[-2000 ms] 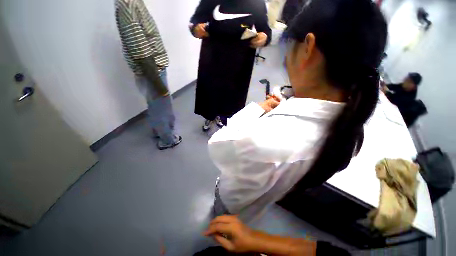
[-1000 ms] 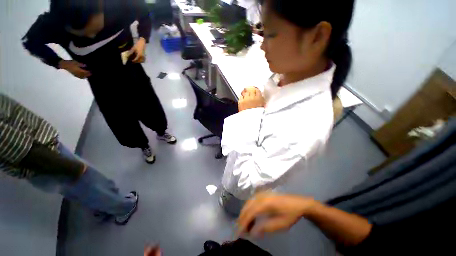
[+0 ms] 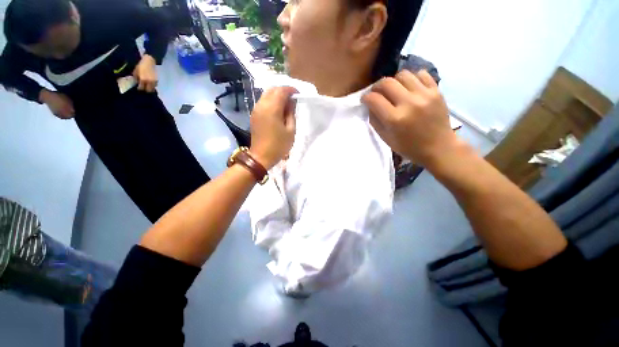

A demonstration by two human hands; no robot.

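Observation:
A person with dark tied-back hair wears a white shirt [image 3: 332, 176] and stands side-on in front of me, facing left. My left hand [image 3: 273, 129], with a brown-strap watch on the wrist, pinches the white collar [image 3: 332, 101] at its left part. My right hand [image 3: 414, 115] pinches the collar at the nape, below the hair. The collar is stretched between my two hands. The shirt's lower part looks loose and creased. The fingertips of both hands are partly hidden by the cloth.
A person in a black top [image 3: 102, 74] stands at the left. A striped sleeve [image 3: 20, 234] shows at the left edge. Behind are a white desk [image 3: 237, 51], office chairs and a blue bin [image 3: 193, 57]. A cardboard box [image 3: 543, 122] and grey curtain [image 3: 543, 217] are at the right.
Both my hands have come up to the collar and taken hold of it. The view has moved closer to the wearer of the white shirt, who now stands more to the left.

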